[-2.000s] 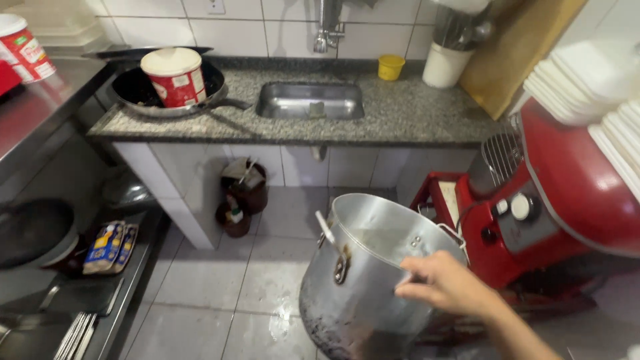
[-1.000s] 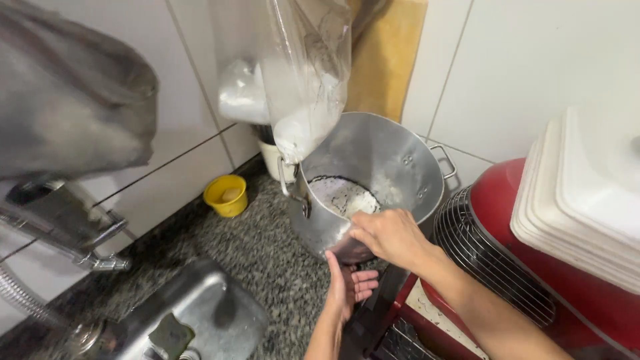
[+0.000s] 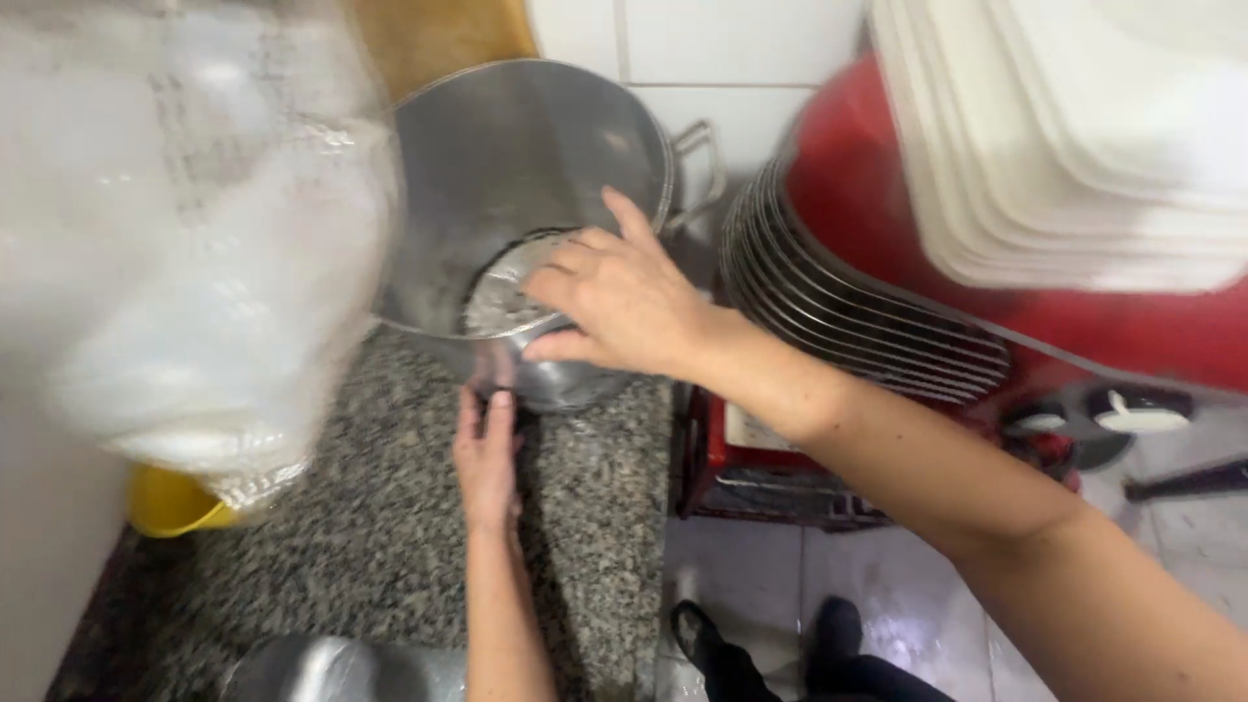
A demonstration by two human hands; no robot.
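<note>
A large aluminium stockpot (image 3: 507,146) stands tilted on the speckled granite counter (image 3: 390,497), its mouth turned toward me. Whitish residue with a dark ring shows on its bottom (image 3: 512,283). My right hand (image 3: 619,292) is at the near rim, fingers spread over the mouth and thumb outside; whether it grips the rim is unclear. Against the pot's lower outer wall is my left hand (image 3: 487,448), fingers pointing up, touching or very near the metal. A side handle (image 3: 697,175) sticks out at the pot's right.
A blurred clear plastic bag with white contents (image 3: 195,244) hangs close at left, above a yellow tub (image 3: 171,502). The sink (image 3: 341,673) lies at the near edge. At right are a red mixer (image 3: 858,175) with a wire guard (image 3: 838,302) and stacked white trays (image 3: 1072,146).
The pot was by the floor two seconds ago, then tilted on the counter one second ago. My right hand has opened its fingers at the rim. The view has swung and moved closer.
</note>
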